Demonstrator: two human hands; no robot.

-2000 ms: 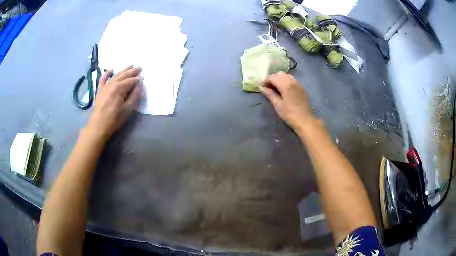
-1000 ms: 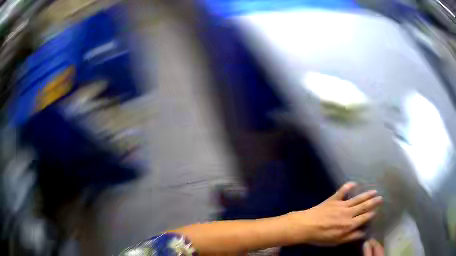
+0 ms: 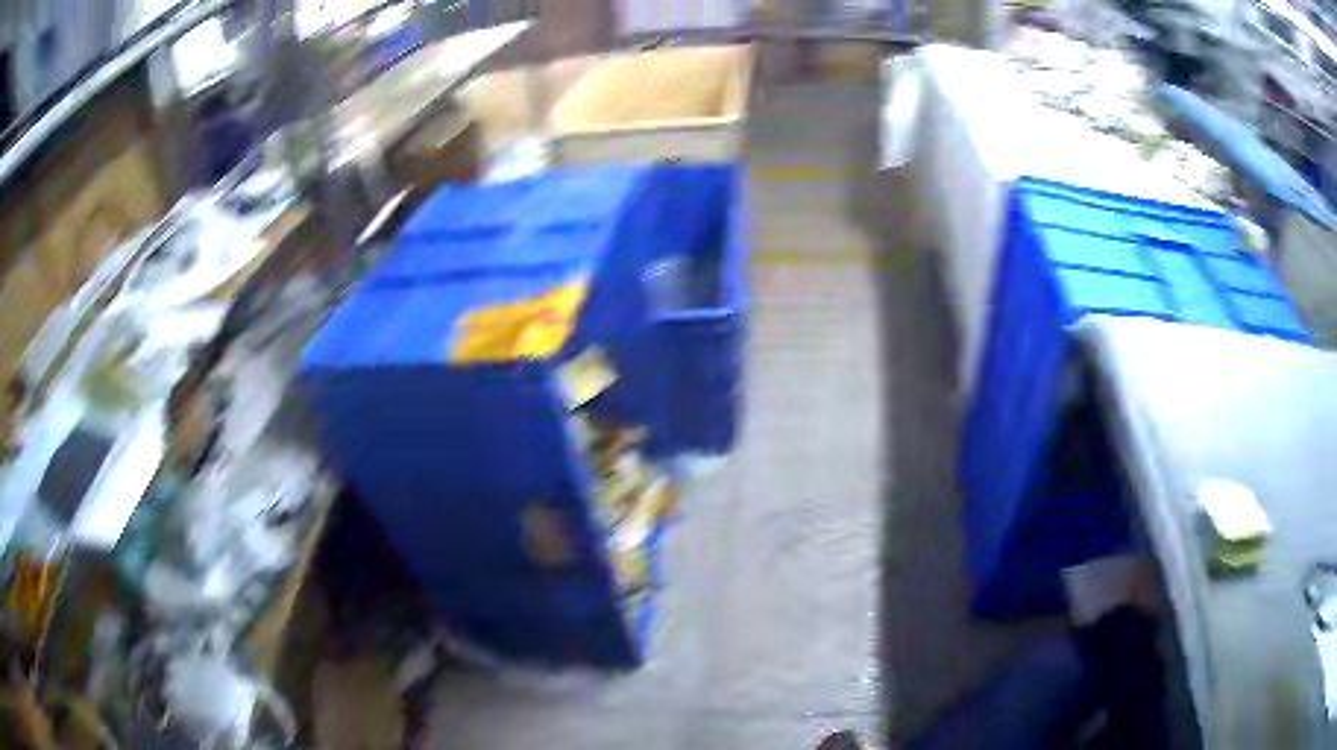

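Note:
The head has turned to the side, and the frame is blurred. The small finished stack [image 3: 1235,525], white on top and green-yellow at its side, stands on the grey pressing table [image 3: 1202,396] at the right. A dark-looped object, probably the scissors [image 3: 1324,593], is cut off by the right edge. Neither of my hands can be made out. A small dark brownish shape at the bottom edge is too small to identify.
A large blue bin [image 3: 455,484] with a yellow-orange patch stands left of the aisle [image 3: 799,513]. Another blue bin [image 3: 1012,425] stands beside the table. A scrap-covered bench [image 3: 220,440] runs along the left. A beige-topped box [image 3: 653,95] stands farther back.
The view has swung left from the table to the aisle and bins. My hands, seen over the table and then one at lower right, have left the picture. The iron is out of view.

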